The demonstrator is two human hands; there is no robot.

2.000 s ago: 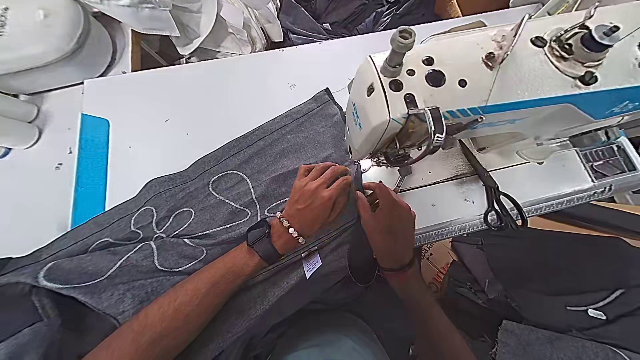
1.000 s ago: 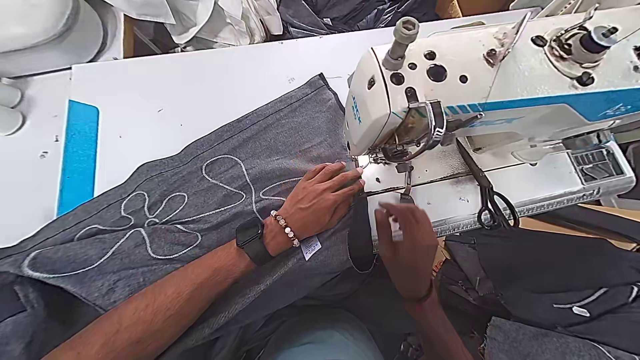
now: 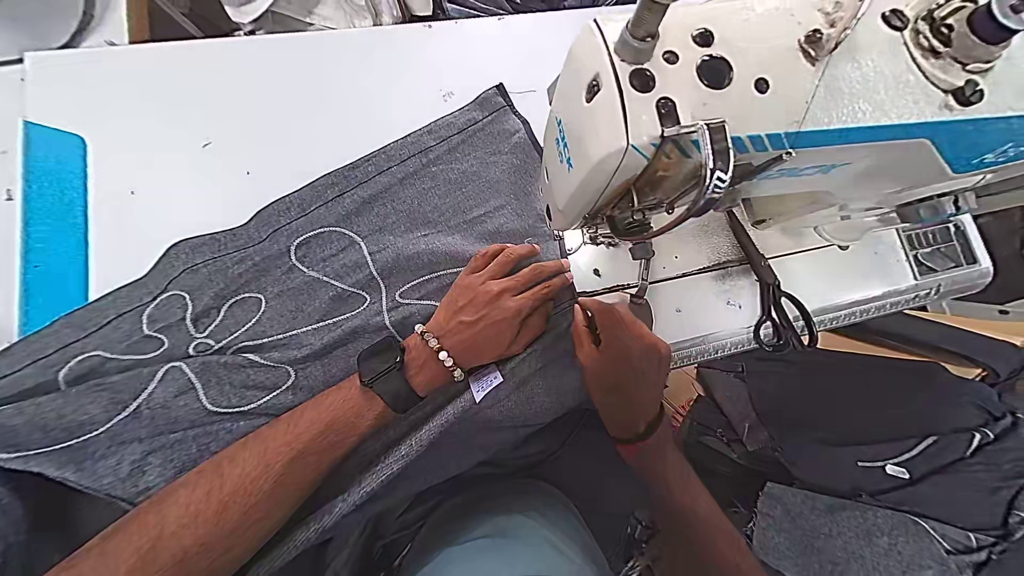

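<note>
Dark grey denim cloth (image 3: pixel 416 184) with a pale flower-shaped cord design lies across the white table, its right edge by the needle area of a Jack sewing machine (image 3: pixel 592 136). My left hand (image 3: pixel 500 308) rests flat on the cloth, fingertips at that edge, just left of the presser foot (image 3: pixel 588 238). Thumb and fingers of my right hand (image 3: pixel 620 352) pinch the same edge, slightly nearer to me. A small white label (image 3: pixel 486 384) with writing shows on the cloth beside my left wrist. The needle itself cannot be made out.
Black-handled scissors (image 3: pixel 772 296) lie on the machine bed (image 3: pixel 720 304), right of my hands. More dark garments (image 3: pixel 864 416) are heaped at the lower right. A blue strip (image 3: pixel 54 224) marks the left part of the white table (image 3: pixel 160 144). White material is bunched beyond the far edge.
My right hand was off the cloth, blurred, one second ago and is back on its edge. The view has moved closer to the machine.
</note>
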